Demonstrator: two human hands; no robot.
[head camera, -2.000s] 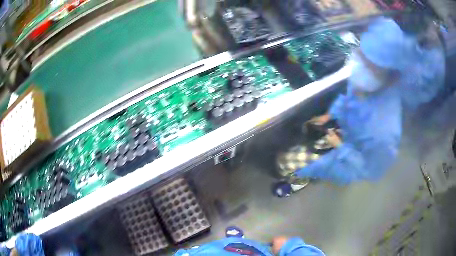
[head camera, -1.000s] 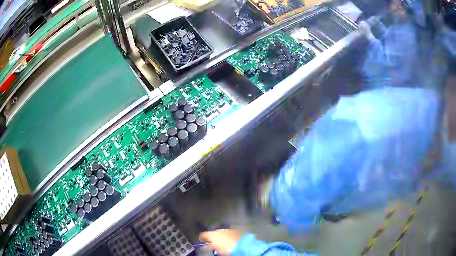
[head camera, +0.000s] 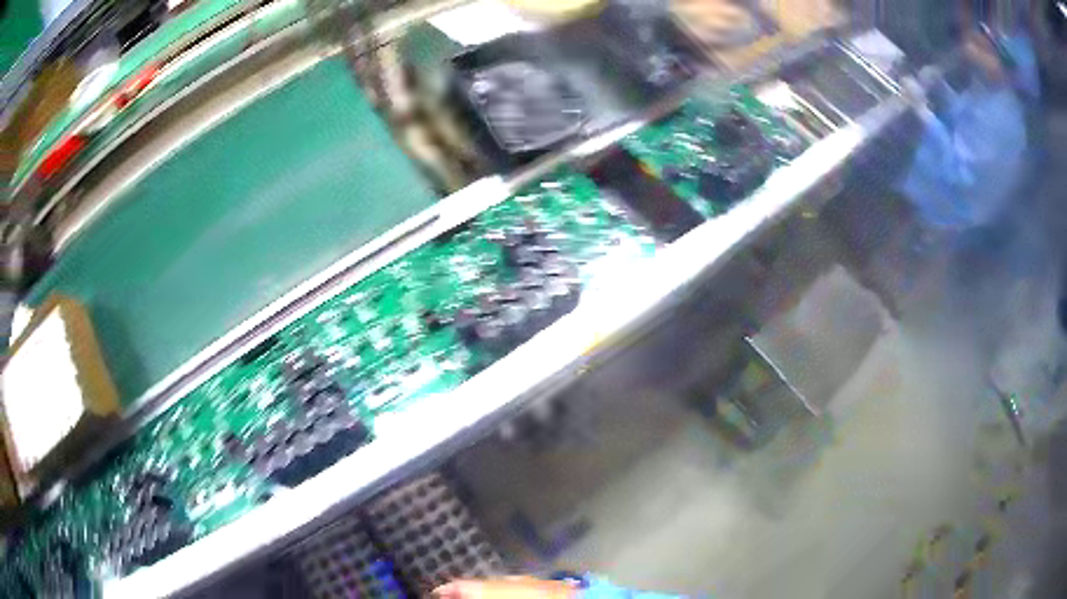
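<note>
Green circuit boards (head camera: 392, 310) lie in a row on the metal-edged conveyor (head camera: 468, 410), with clusters of black capacitors (head camera: 310, 427) standing on them. The view is blurred. My right hand (head camera: 497, 589) is at the bottom edge, partly cut off, by two cartons with grids of round dark spots (head camera: 433, 527). Its fingers point left; whether it holds anything cannot be told. My left hand is not in view. A small blue patch on the cartons is too blurred to name.
A black bin of dark parts (head camera: 521, 105) stands behind the line. A green mat (head camera: 252, 217) and an open carton with a white inside (head camera: 41, 398) are at left. A person in blue (head camera: 965, 152) is at upper right. A grey flat-topped object (head camera: 825, 334) stands on the floor.
The view swung right, then back left. My right hand moved left towards the cartons and now sits lower in the picture than one second ago. The person in blue appears farther away.
</note>
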